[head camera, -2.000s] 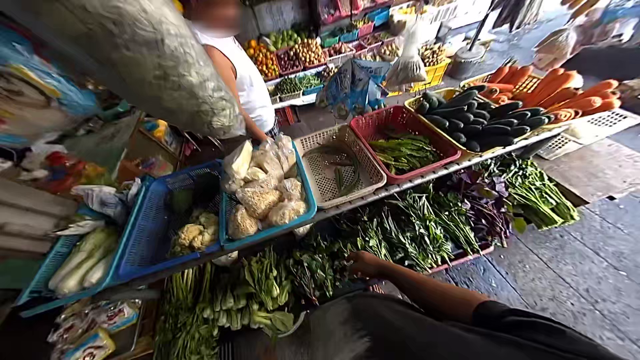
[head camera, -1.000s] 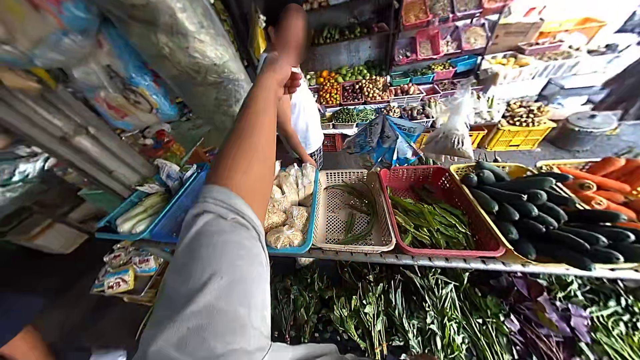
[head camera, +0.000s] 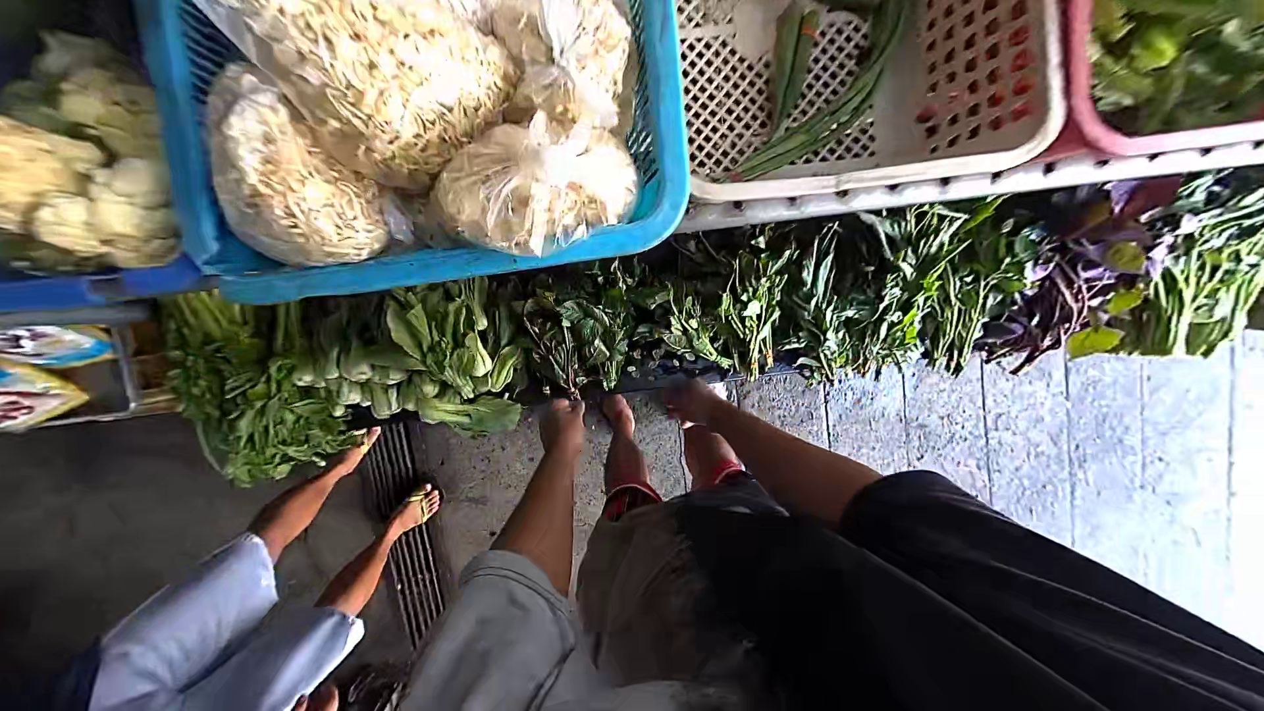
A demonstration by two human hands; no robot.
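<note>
My left hand [head camera: 563, 427] is at the front edge of the low row of greens, its fingers at the stems of a dark leafy bunch [head camera: 561, 346]; whether it grips them is not clear. To its right, my right hand [head camera: 693, 400] is blurred, just below another bunch of leafy greens [head camera: 691, 326]; its fingers cannot be made out. Pale-stemmed leafy greens [head camera: 449, 341] lie left of my left hand. Long-stemmed greens [head camera: 933, 281] and a purple-leaved bunch [head camera: 1047, 291] are farther right.
Above the greens stand a blue basket [head camera: 434, 281] of bagged bean sprouts [head camera: 533, 183], a white basket [head camera: 889, 180] with long green pods and a red basket [head camera: 1175, 138]. Cauliflower [head camera: 109, 207] lies at far left. Another person's sandalled foot [head camera: 420, 506] stands beside a floor grate [head camera: 400, 553].
The view has swung steeply down. My left arm, raised across the baskets one second ago, is now low at the greens.
</note>
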